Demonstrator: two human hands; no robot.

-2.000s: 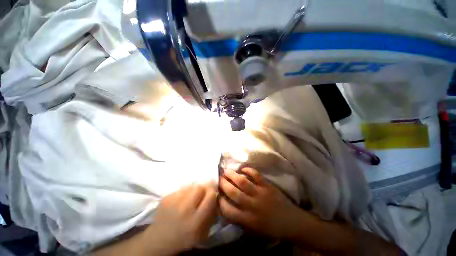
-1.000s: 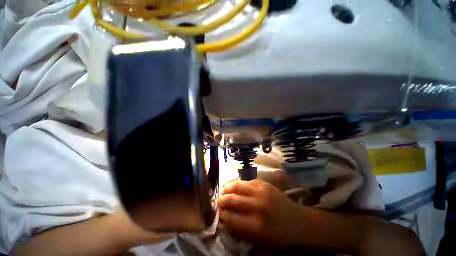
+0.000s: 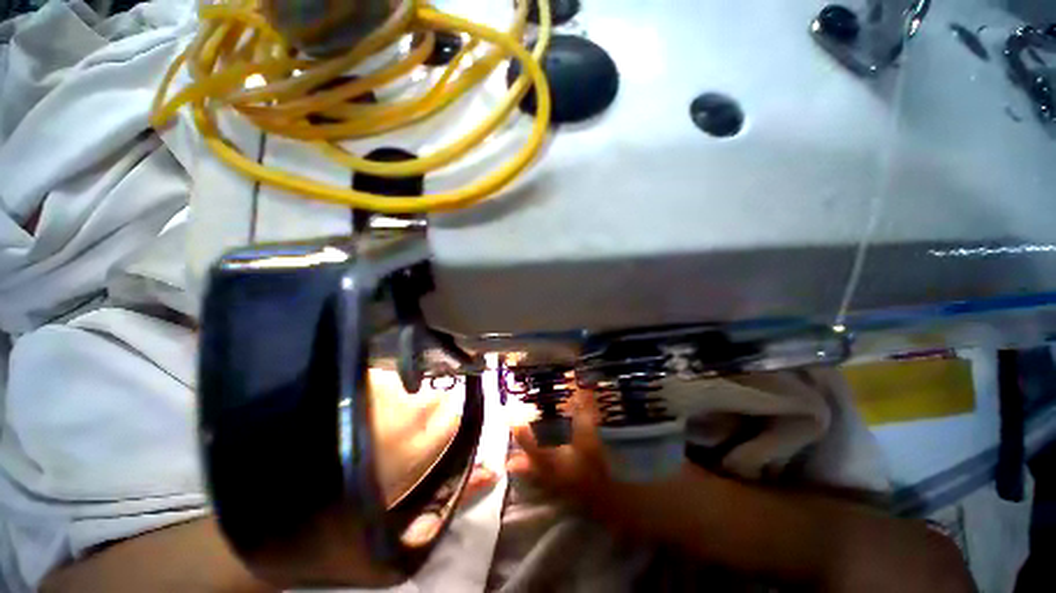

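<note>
Off-white fabric lies in broad folds left of the machine, and greyer folds show at its right. A paler strip of cloth runs down between my hands under the lamp glow. My left hand is partly hidden behind the dark, shiny end cover of the machine head; some fingers show through the gap, at the cloth. My right hand is blurred beneath the tension parts, its fingers near the paler strip. Both grips are unclear. The needle and presser foot cannot be made out.
The white machine head fills the upper middle and hides much of the work. A coil of yellow cord lies on it. A fine thread runs down its right part. A yellow patch and a dark upright strip are at the right.
The view has shifted, so the machine's top and yellow coil show more and its end cover hides more of my left hand. My right hand's fingers, curled before, now look blurred and more extended.
</note>
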